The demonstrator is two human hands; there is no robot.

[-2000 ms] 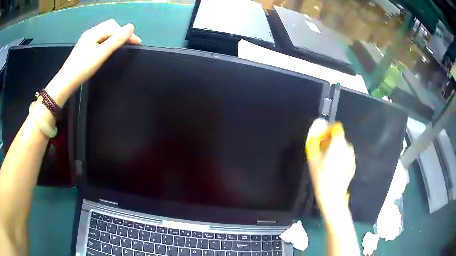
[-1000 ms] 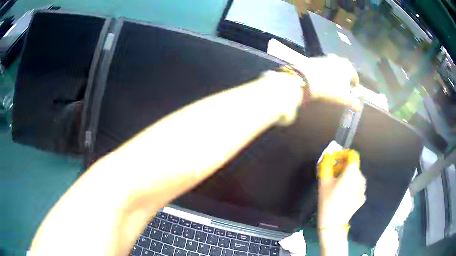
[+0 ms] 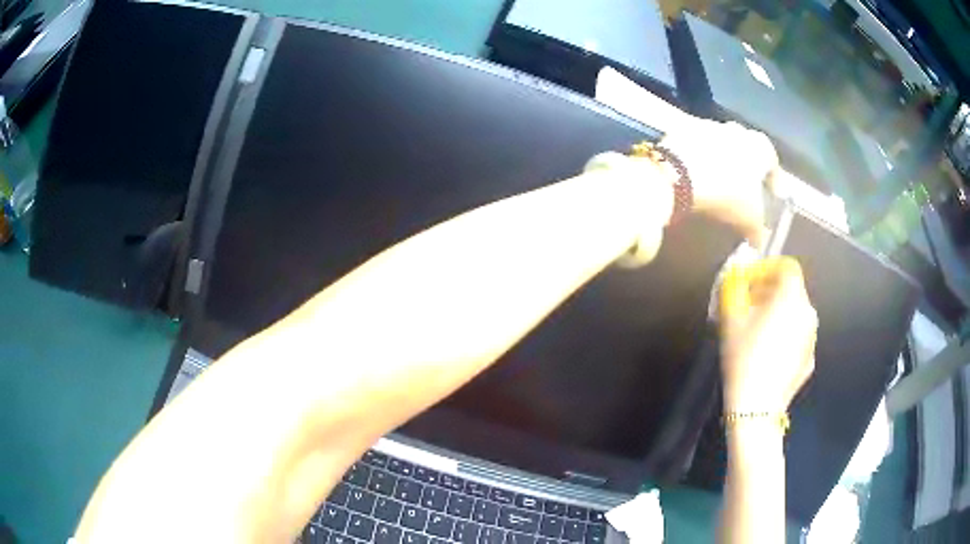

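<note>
The middle screen (image 3: 425, 202) stands above the laptop keyboard (image 3: 457, 505). The left side screen (image 3: 138, 138) and the right side screen (image 3: 851, 308) are hinged beside it. My left hand (image 3: 723, 175) reaches across the middle screen and holds its top right corner; its fingertips are partly hidden. My right hand (image 3: 768, 329), with yellow finger cots, is at the right hinge strip, just below my left hand. It presses a small white wiping cloth (image 3: 728, 278) against the frame there.
Closed grey units (image 3: 596, 37) lie behind the screens. A white paper scrap (image 3: 638, 517) lies at the keyboard's right corner, and more white scraps (image 3: 835, 521) lie beyond the right screen. Bottles, partly cut off, stand at the far left edge.
My left hand has moved from the middle screen's top left to its top right corner. My right hand has moved up along the right hinge. The view has shifted.
</note>
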